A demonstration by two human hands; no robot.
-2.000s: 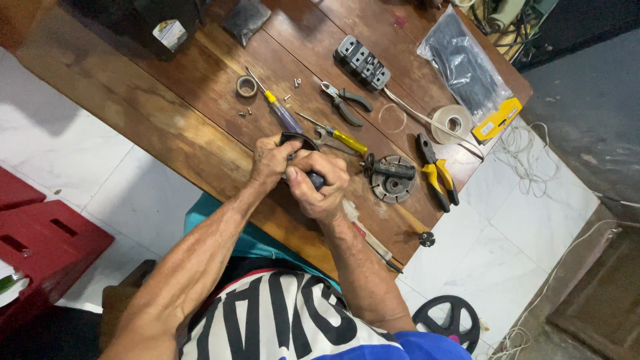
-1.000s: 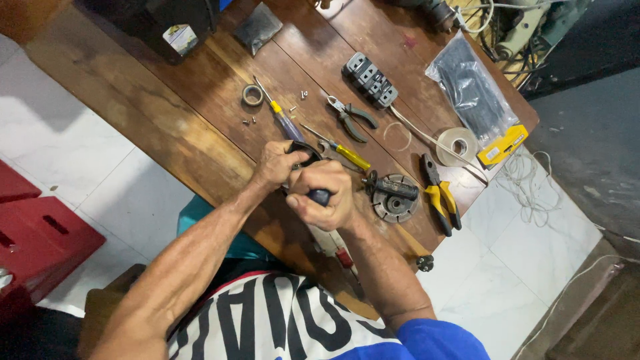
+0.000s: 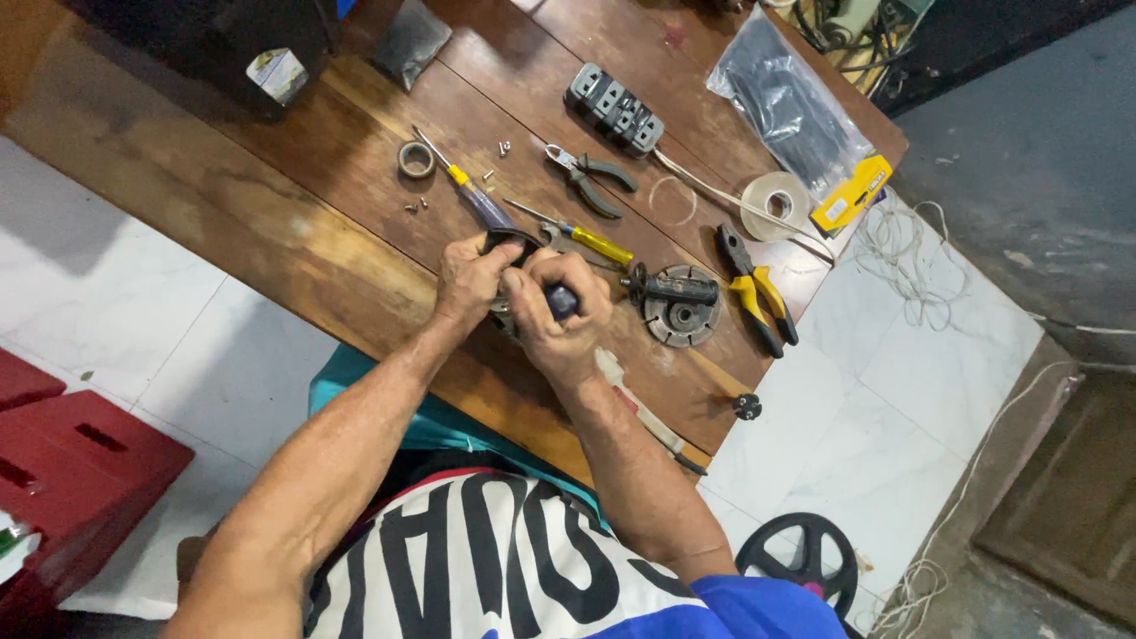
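My left hand (image 3: 475, 280) grips a dark curved part (image 3: 513, 236), which looks like a grinder's wheel guard, near the table's front edge. My right hand (image 3: 565, 306) is closed on a dark blue screwdriver handle (image 3: 562, 303), pointing up at the camera; its tip is hidden. Under the hands a metal part shows only in pieces. Beyond them lie a purple and yellow screwdriver (image 3: 479, 197), a yellow-handled screwdriver (image 3: 599, 244) and an open-end wrench (image 3: 568, 241). To the right a black side handle (image 3: 679, 289) rests on a segmented cutting disc (image 3: 682, 327).
Diagonal cutters (image 3: 590, 180), small screws (image 3: 504, 148), a tape roll (image 3: 415, 160), a power strip (image 3: 614, 108), clear tape (image 3: 775, 206), yellow-black pliers (image 3: 754, 288) and a bag of cable ties (image 3: 792, 115) lie about the wooden table (image 3: 311, 204). A black box (image 3: 204, 53) stands at the upper left.
Both hands stay together near the table edge. The right hand has turned around the screwdriver handle, and the held parts have shifted slightly.
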